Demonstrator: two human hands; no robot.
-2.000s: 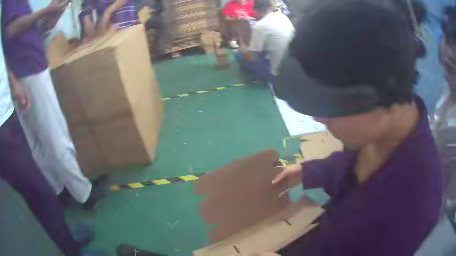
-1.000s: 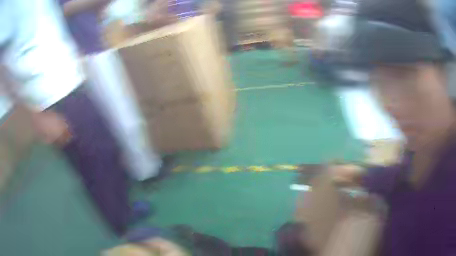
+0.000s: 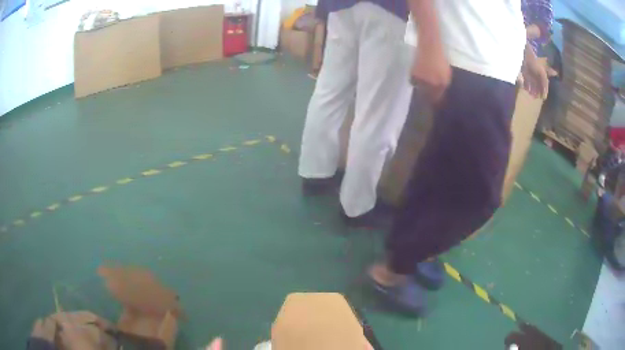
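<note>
A brown cardboard box flap (image 3: 319,321) with angled top corners stands at the bottom centre edge, and the rest of the box is cut off below. A small pink fingertip (image 3: 216,344) shows at the bottom edge left of it, apart from the flap. It may be my left hand, but too little shows to tell what it does. My right hand is not in view. A small white patch beside the flap is too cut off to name.
Two people stand ahead, in white trousers (image 3: 356,102) and dark trousers (image 3: 449,171). A large carton (image 3: 524,137) is behind them. An open brown box (image 3: 144,301) is low at left. Cardboard sheets (image 3: 120,58) lean at the far wall. Yellow-black tape (image 3: 480,292) crosses the green floor.
The view has swung left. The capped person at right has left the picture. The standing people and large carton now appear further right. The brown flap has come into view at the bottom.
</note>
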